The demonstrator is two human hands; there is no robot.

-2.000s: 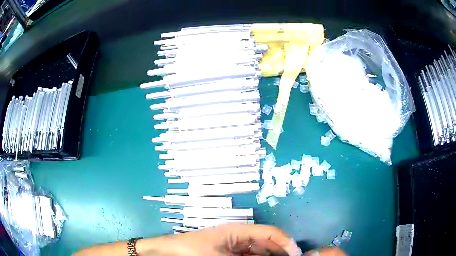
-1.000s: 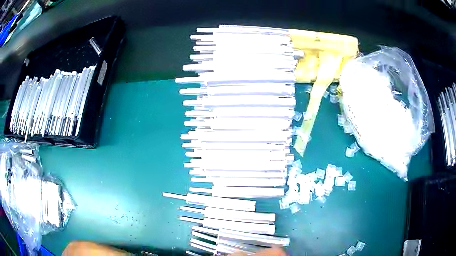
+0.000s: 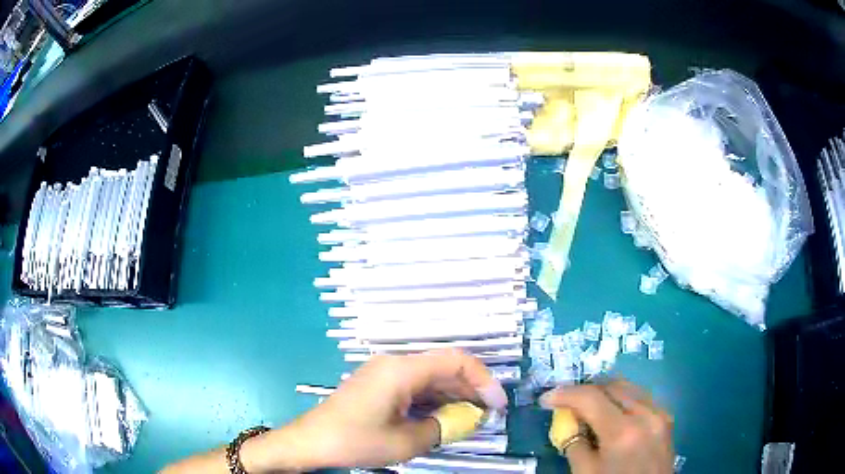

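My left hand [image 3: 398,407], bracelet at the wrist, is over the lower end of the stack of white-silver rods [image 3: 435,241]. Its thumb has a yellow finger cot [image 3: 460,422]. A small clear piece [image 3: 493,419] shows between its thumb and index fingertips. My right hand [image 3: 619,428] is just right of it, at the lower edge of the loose pile of clear plastic pieces [image 3: 586,350], with a yellow cot on one digit. Its fingers are curled; whether they hold anything cannot be told. A few loose rods [image 3: 482,465] show below my left hand.
Black trays with rods stand at left [image 3: 174,176] and right [image 3: 797,370]. A clear bag with white mass [image 3: 704,194] lies right of a yellow strip [image 3: 574,194]. A crinkled bag of rods [image 3: 69,389] is at lower left. A green mat [image 3: 232,324] lies underneath.
Both hands have come up from the bottom edge to the stack's lower end and the pile. The camera view has shifted, first one way and then partly back.
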